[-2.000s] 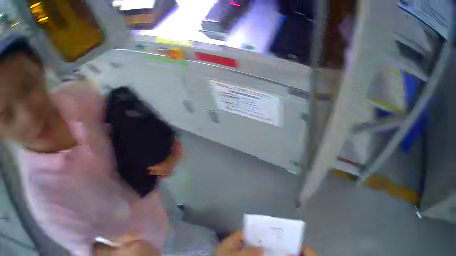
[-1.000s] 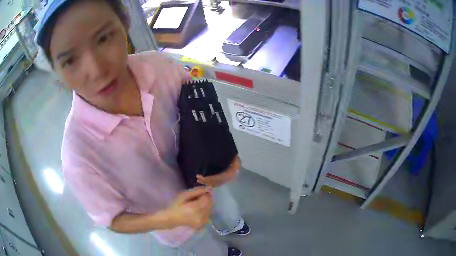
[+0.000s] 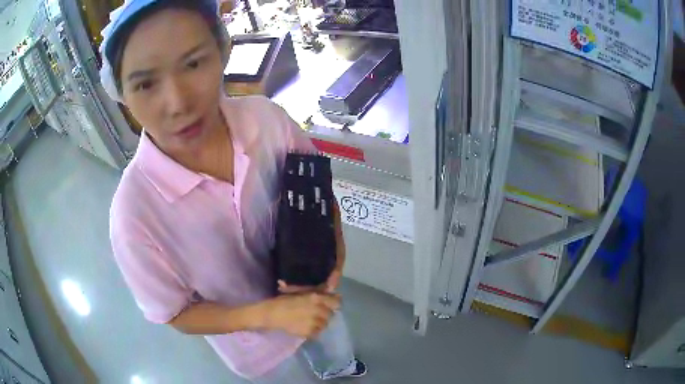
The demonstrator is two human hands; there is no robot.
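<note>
Neither of my hands is in the picture. Nearest in front of me stands a person in a pink shirt and blue cap. The person holds a stack of black trays upright against the body, with one hand under it and the other hand in front near its lower end. Several small white labels show on the upper edges of the stack. The white paper that was in my hands earlier is not in view.
Behind the person is an open white machine marked 27, with a screen and a long dark box on its lit deck. A ladder with a sign stands right, near a blue object. Grey floor runs left.
My hands and the white paper have left the picture at the bottom. The view has steadied. The person now stands more upright, and the tray stack appears lower and more upright.
</note>
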